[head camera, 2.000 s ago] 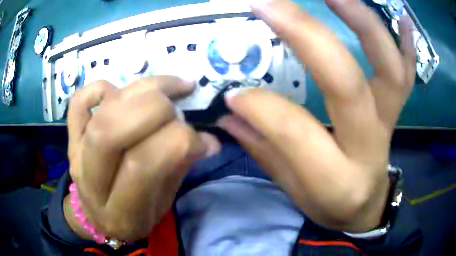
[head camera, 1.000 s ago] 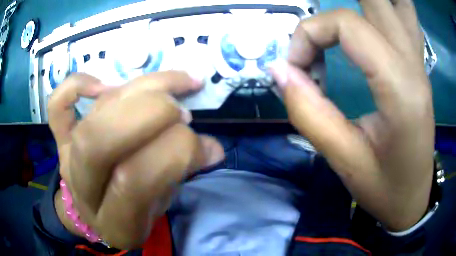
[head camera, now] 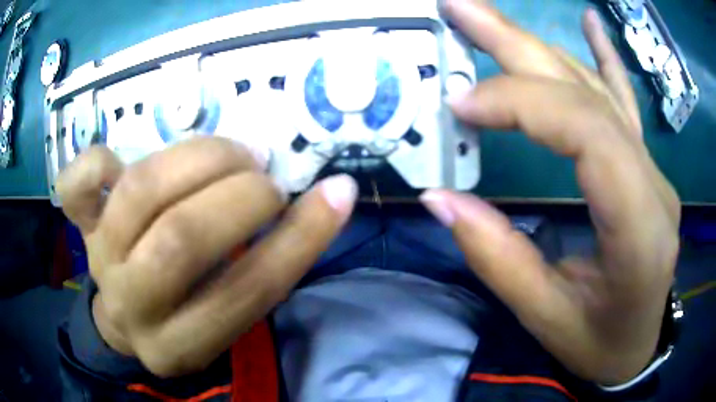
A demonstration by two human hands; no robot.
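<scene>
The long silver-white three-ring panel (head camera: 259,114) lies at the bench's front edge, its raised rim at the back. Its right ring seat (head camera: 353,94) is bluish around a pale centre tongue. A small shiny contact (head camera: 357,153) shows below that ring, in the notch of the scalloped edge. My left hand (head camera: 196,243) grips the panel's front edge, fingers curled over it, thumb tip just below the notch. It hides part of the middle and left scallops. My right hand (head camera: 565,173) is at the panel's right end, fingertips on the end rim and thumb at the front corner.
A loose round disc (head camera: 52,64) lies on the blue-green bench (head camera: 542,177) beyond the panel's left end. A narrow silver strip (head camera: 14,86) lies at far left and another narrow strip (head camera: 655,59) at far right. My lap is below the bench edge.
My right thumb and forefinger have moved from near the right ring to the panel's right end and spread apart. My left thumb has come up to the notch. The right ring is now uncovered.
</scene>
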